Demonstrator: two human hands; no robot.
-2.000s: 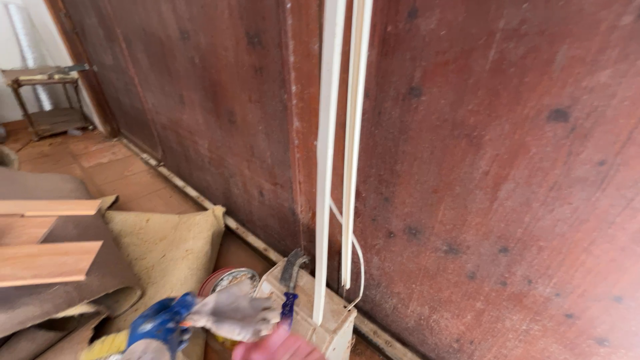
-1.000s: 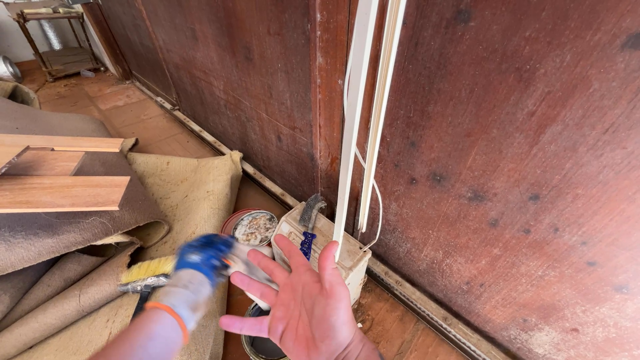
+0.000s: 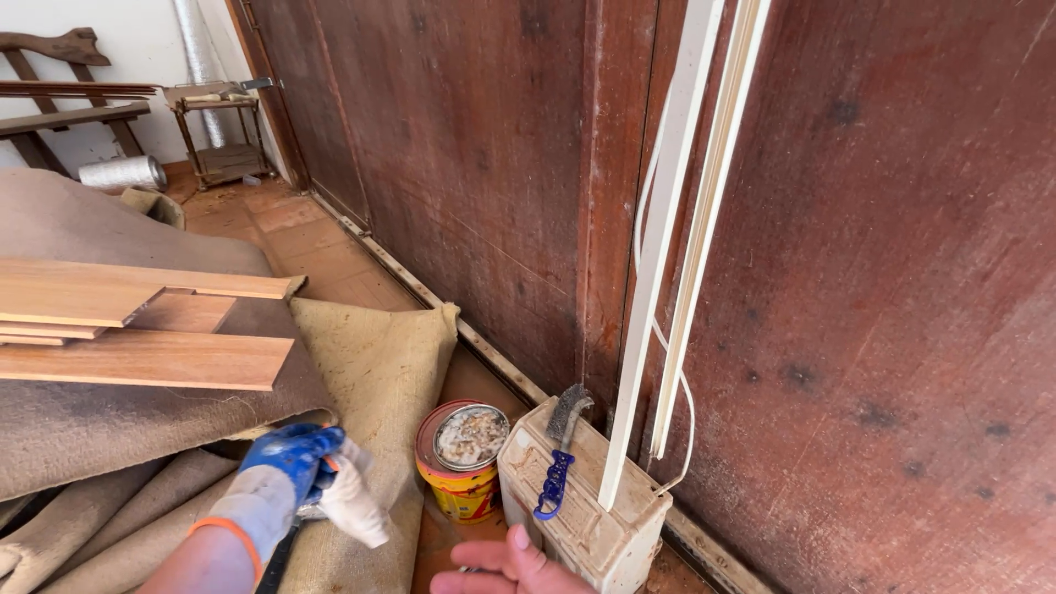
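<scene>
My left hand (image 3: pixel 293 462) wears a blue-coated work glove with an orange cuff edge. Its fingers are closed on a whitish glove (image 3: pixel 355 499) that hangs limp from them, over the yellowish carpet backing. My right hand (image 3: pixel 511 569) is bare, at the bottom edge, fingers apart and holding nothing visible. Beyond it, a wire brush with a blue handle (image 3: pixel 555 483) lies on a dirty cream plastic container (image 3: pixel 590 503). Beside that container stands a red and yellow bucket (image 3: pixel 458 495) with a round tin (image 3: pixel 471 437) of whitish matter on top.
Wooden planks (image 3: pixel 165 359) lie on folded carpet (image 3: pixel 124 421) at the left. White trunking strips (image 3: pixel 660 272) lean by the reddish-brown wooden panel wall (image 3: pixel 866 289), with a white cable. A small shelf stand (image 3: pixel 223 165) and a dark wooden bench (image 3: pixel 74 115) stand far back.
My right hand, spread in mid-view a second ago, has moved down to the bottom edge. The yellow-handled brush seen near my left hand earlier no longer shows. The view takes in more at upper left.
</scene>
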